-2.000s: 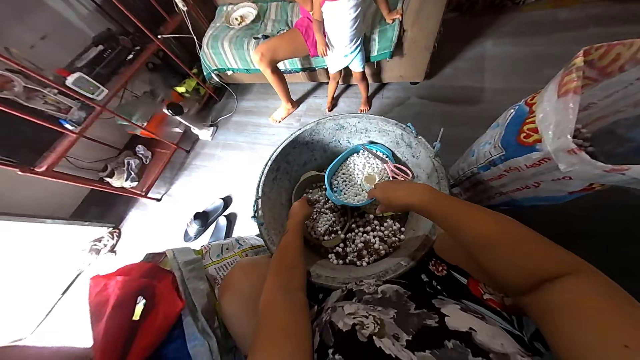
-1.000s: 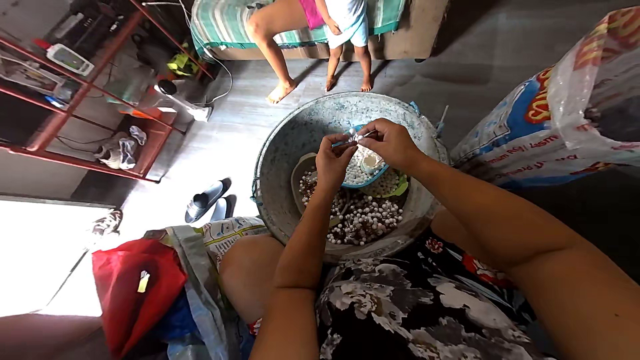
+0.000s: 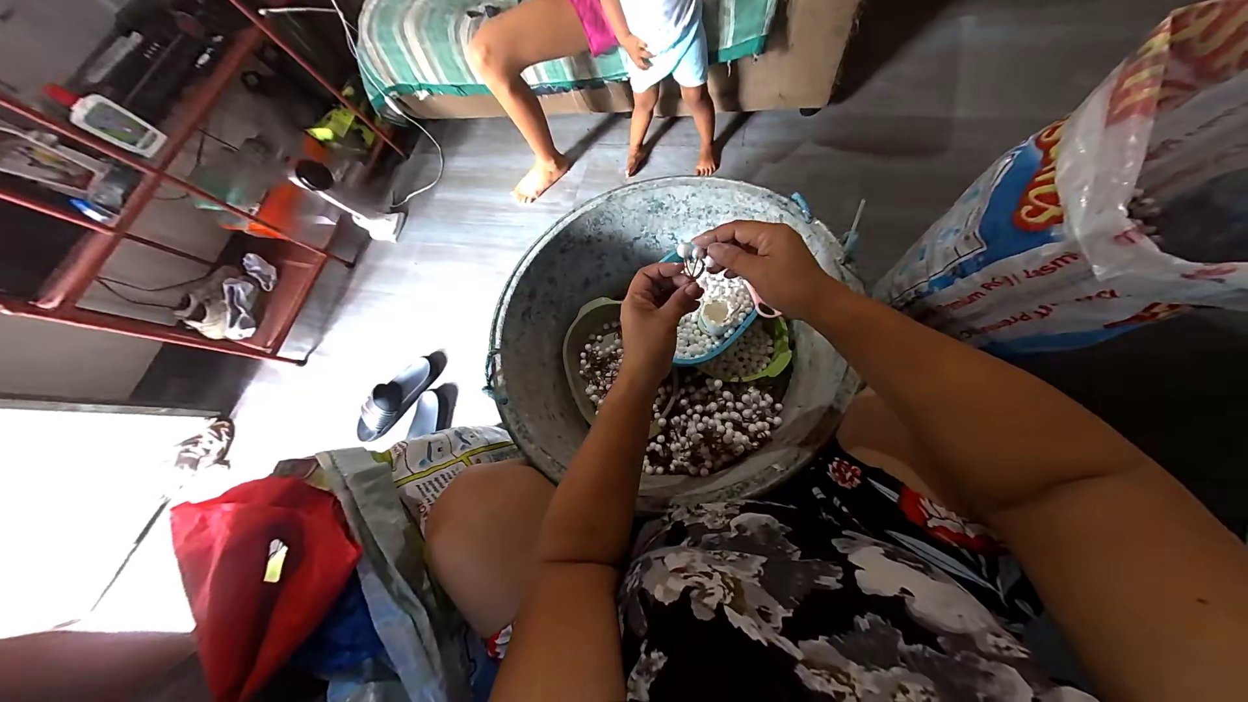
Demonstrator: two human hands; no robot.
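Observation:
Over a large worn basin, my left hand and my right hand meet at the fingertips. Both pinch a small cluster of white beads on thin dark stems. Beneath them a blue container holds loose white beads and a small pale cup. Pink scissor-like handles show at its right edge. A green basket with more beads lies partly under it. At the left is a pale green container of beads on dark stems, with a heap of the same at the basin's near side.
A large printed plastic sack stands at the right. Two people, partly seen, are at a cloth-covered seat beyond the basin. Slippers lie on the floor at left, near a red metal shelf. Red cloth lies at lower left.
Two seconds ago my hands were apart and lower, at the containers in the basin. They have come up together, and the small beaded cluster now shows between their fingertips.

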